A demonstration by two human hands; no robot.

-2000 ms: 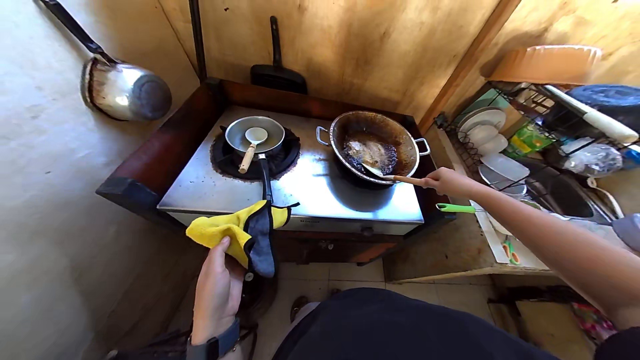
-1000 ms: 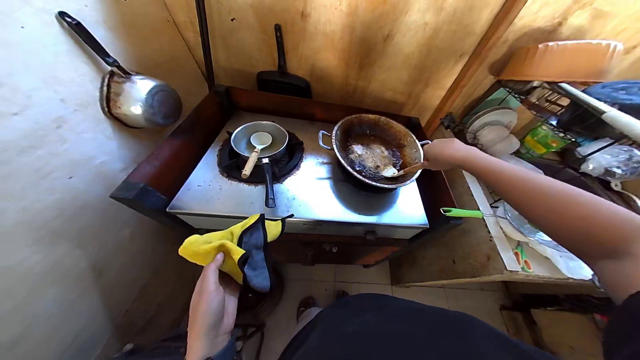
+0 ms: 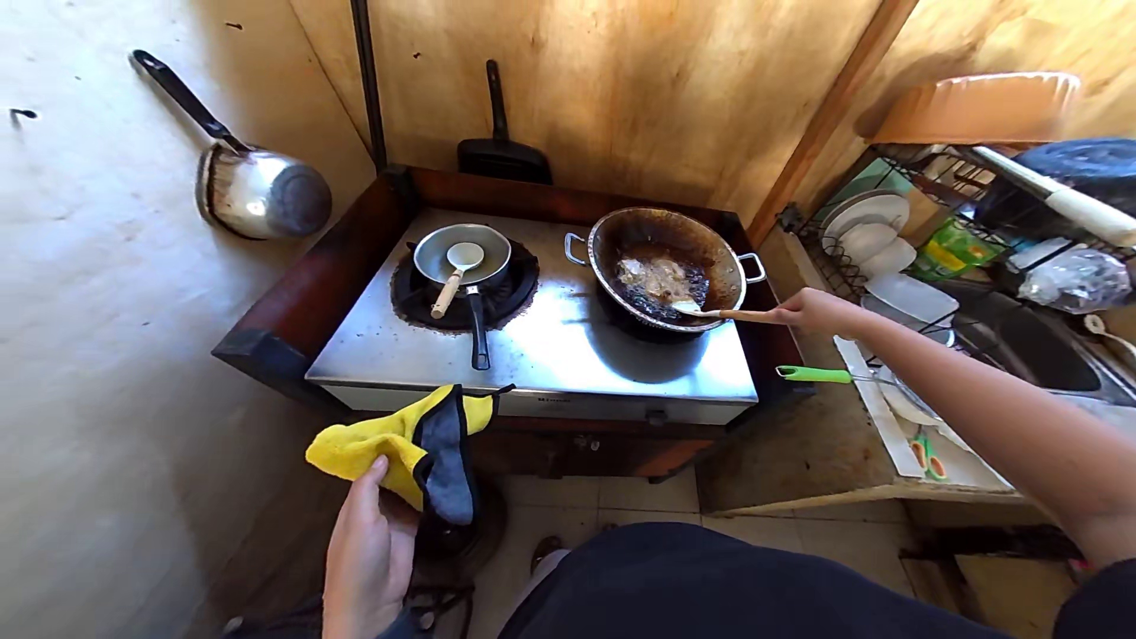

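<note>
My left hand (image 3: pixel 368 541) grips a yellow and grey cloth (image 3: pixel 382 444) in front of the stove's left front edge. My right hand (image 3: pixel 812 312) is closed on the wooden handle of a turner (image 3: pixel 745 315), whose pale blade dips into bubbling oil. That oil and some frying food (image 3: pixel 657 277) lie in a two-handled metal wok (image 3: pixel 723 280) on the right side of the gas stove (image 3: pixel 541 355). On the left burner stands a small saucepan (image 3: pixel 426 257) with its black handle toward me. A pale ladle (image 3: pixel 464 256) with a wooden handle rests across that saucepan.
A steel pot (image 3: pixel 266 193) hangs on the left wall, and a black pan (image 3: pixel 504 160) stands behind the stove. On the right counter (image 3: pixel 799 457) lie a green-handled strainer (image 3: pixel 815 374) and scissors (image 3: pixel 927 457). Beyond them is a rack with plates (image 3: pixel 865 222).
Within the wok, the turner's blade has moved from the left part of the food to its lower right side. My left hand still holds the cloth.
</note>
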